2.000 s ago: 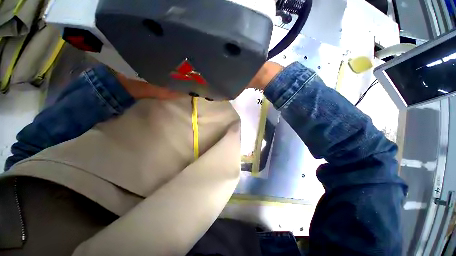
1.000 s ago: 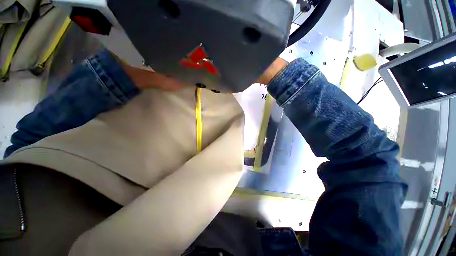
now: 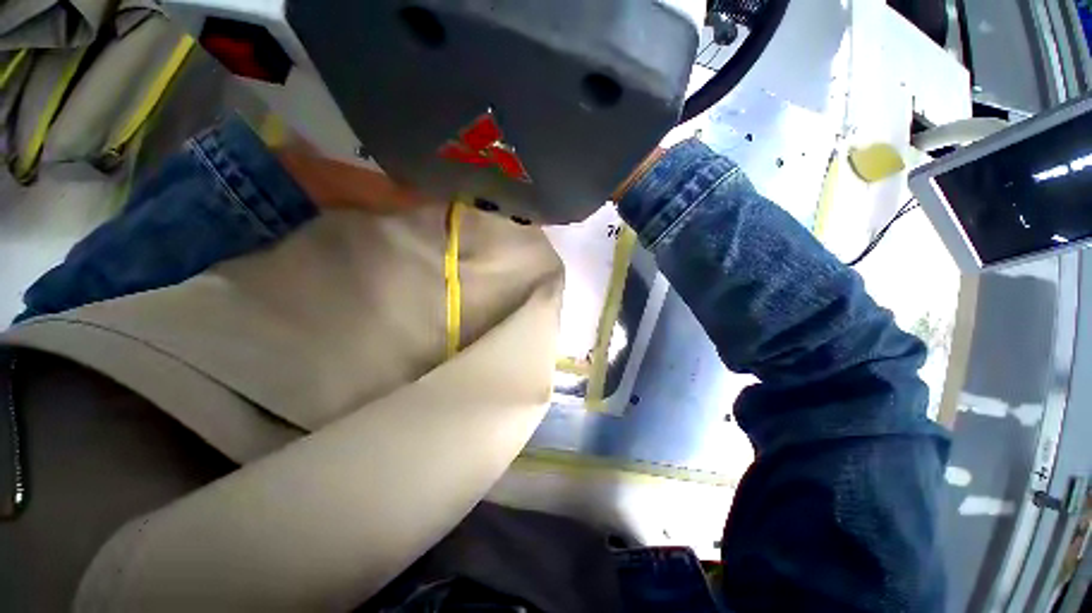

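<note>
A large beige cloth workpiece lies from under the machine head down across my lap, its lower edge folded over like an open tube. A narrow yellow strip runs down it from the machine head, which is dark grey with a red triangular logo. My left hand is at the cloth's upper left edge; its fingers are hidden under the head. My right hand is almost wholly hidden behind the head's right side; only a sliver at the wrist shows. What the fingers hold cannot be seen.
Beige pieces with yellow edges lie heaped at the upper left. A control screen stands at the right, beside a yellow round object and thin black cable. A thick black hose curves behind the head. Yellow tape marks the metal table plate.
The cloth and its yellow strip have shifted slightly left in view. My right forearm has moved a little left, and less of my right hand shows. The head's view has shifted slightly.
</note>
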